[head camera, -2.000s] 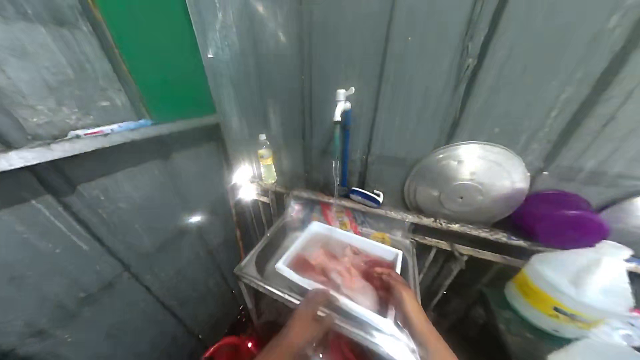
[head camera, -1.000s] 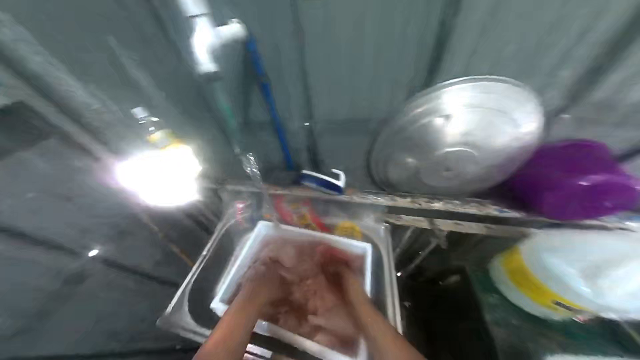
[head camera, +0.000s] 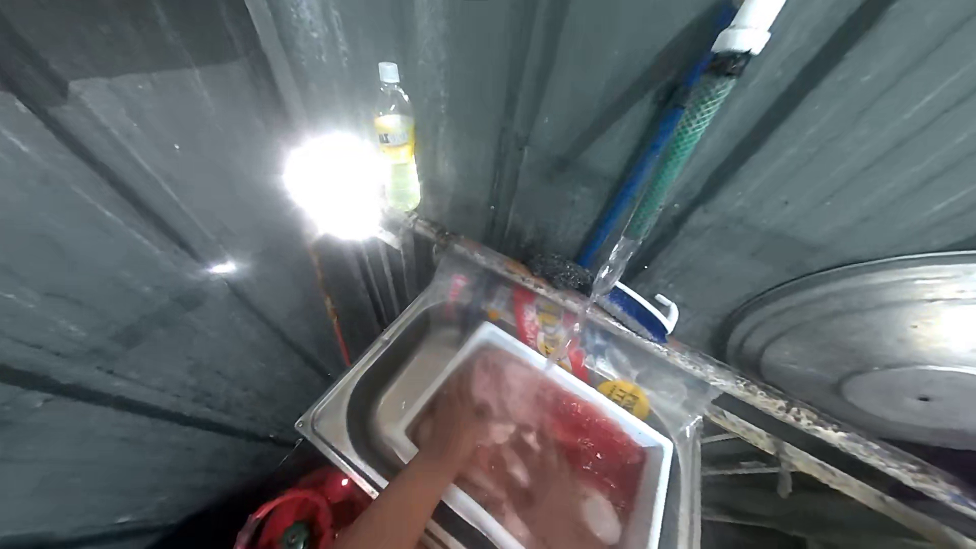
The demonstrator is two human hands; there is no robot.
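Note:
A white rectangular tub point(head camera: 659, 488) sits tilted in a stainless steel sink point(head camera: 366, 396), filled with reddish water and pale pieces of raw meat point(head camera: 518, 465). Both hands are in the tub among the pieces. My left hand point(head camera: 457, 415) is at its left side, partly under the cloudy water. My right hand point(head camera: 553, 480) lies nearer the middle, blurred, over the meat. Whether either hand grips a piece cannot be told. Water runs from a green mesh hose point(head camera: 679, 156) onto the tub's far edge.
Behind the sink, a rusty ledge point(head camera: 732, 381) carries a blue-and-white scrub brush point(head camera: 637, 309) and a dark scouring pad point(head camera: 560, 272). A plastic bottle point(head camera: 398, 145) stands beside a bright lamp point(head camera: 335, 183). A large metal lid point(head camera: 869, 343) leans at right; a red basket point(head camera: 286, 518) is below left.
The water in the tub looks redder and fuller than two seconds ago. Both hands have shifted within the tub. The view has swung to the left and closer.

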